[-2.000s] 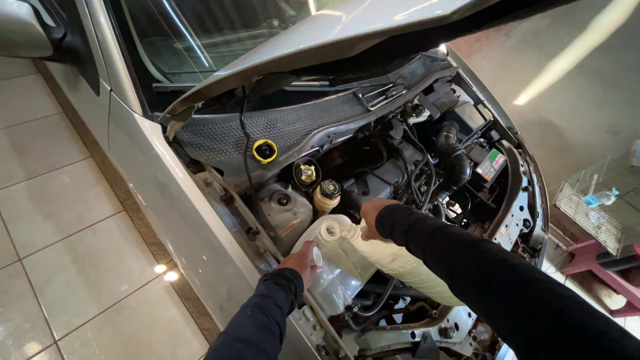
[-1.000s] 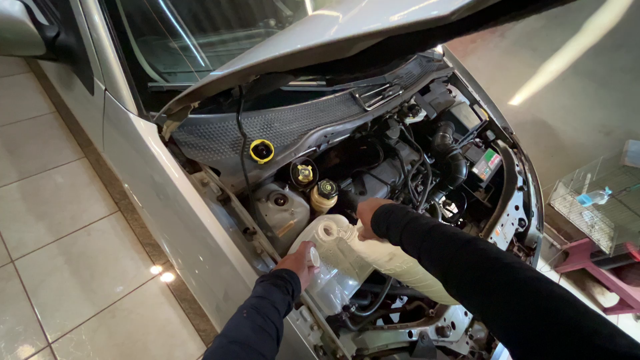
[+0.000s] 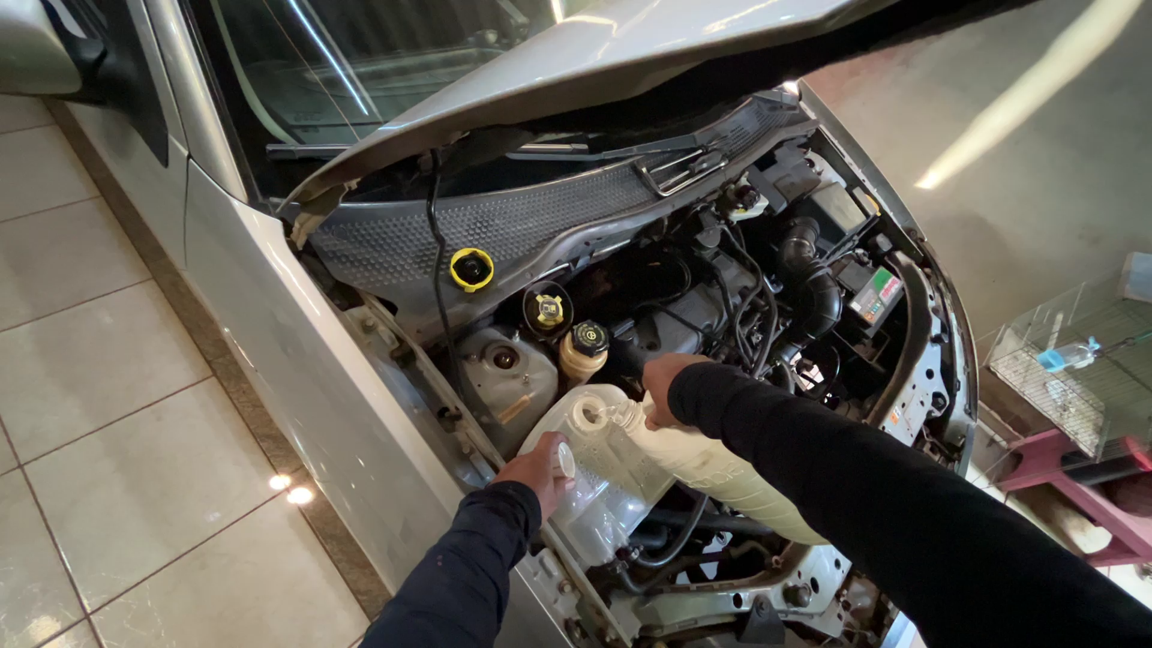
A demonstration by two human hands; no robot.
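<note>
My right hand (image 3: 668, 387) grips the neck end of a large translucent plastic jug (image 3: 733, 481), tilted so that its mouth is at the open filler neck of the white coolant expansion tank (image 3: 598, 486). Clear liquid shows between the mouth and the opening. My left hand (image 3: 537, 472) holds a small white plastic cap (image 3: 563, 460) at the tank's left side. A yellow-rimmed black cap (image 3: 471, 269) lies upside down on the cowl panel (image 3: 540, 202). Behind the tank are a reservoir with a black cap (image 3: 585, 351) and a yellow-marked cap (image 3: 548, 310).
The raised hood (image 3: 576, 72) hangs over the back of the engine bay. A car battery (image 3: 875, 297) and a ribbed air intake hose (image 3: 814, 301) are at the right. Beyond the car stand a wire cage (image 3: 1062, 378) and a pink stool (image 3: 1071, 486). Tiled floor (image 3: 117, 387) lies left.
</note>
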